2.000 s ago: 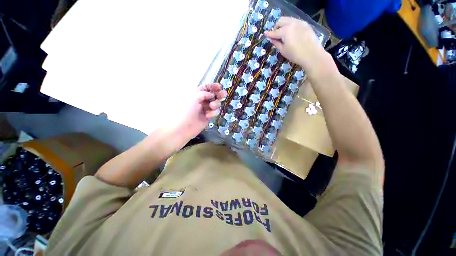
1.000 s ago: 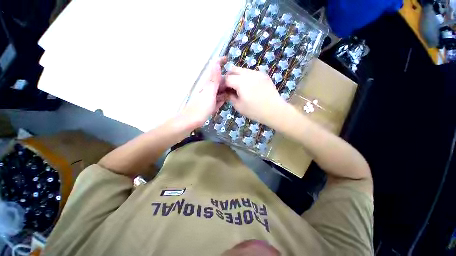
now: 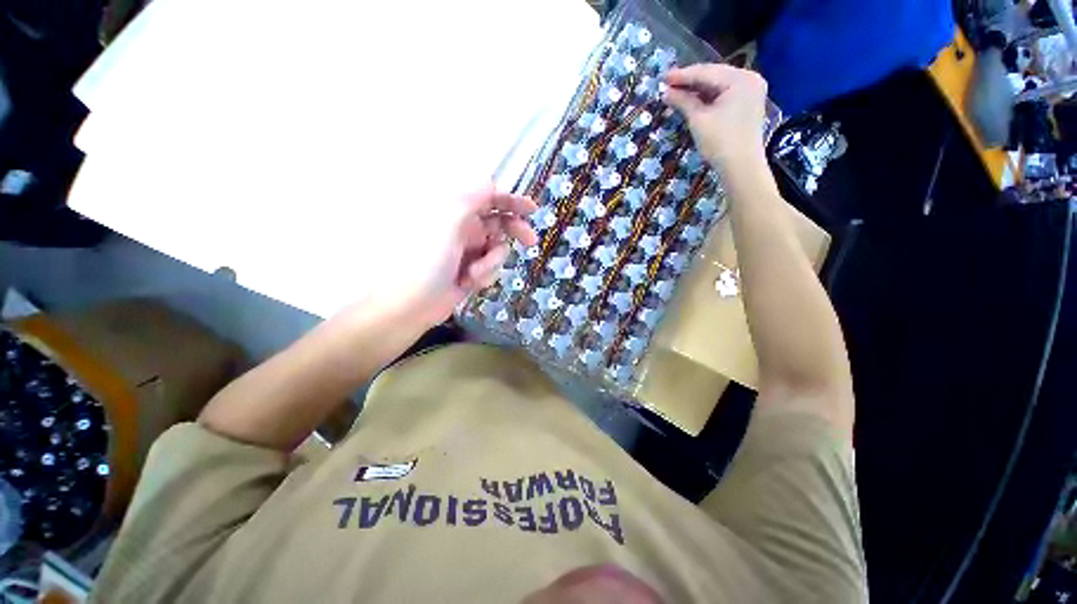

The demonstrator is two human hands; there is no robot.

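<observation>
A clear blister tray (image 3: 627,395) lies tilted in front of me, holding rows of small silver star-like motors (image 3: 608,257) with red-brown and yellow wiring between them. My right hand (image 3: 718,104) is over the tray's upper right part, thumb and fingertips together at a motor; whether they hold a small part cannot be seen. My left hand (image 3: 482,245) is at the tray's left edge, fingers curled, with thumb and fingertips near each other; any part in it is too small to tell. Small white plastic parts (image 3: 726,281) lie on the cardboard carton (image 3: 697,354) right of the tray.
Large white sheets (image 3: 295,130) overlap left of the tray. An open brown carton (image 3: 112,407) of small black parts (image 3: 47,431) stands at lower left. A blue item (image 3: 844,47) and a crumpled shiny bag (image 3: 807,148) are at upper right, beside black surfaces.
A second ago both hands were together at the tray's left side. My right hand has moved up and right over the motors; my left hand stays near the left edge. The camera view has shifted slightly.
</observation>
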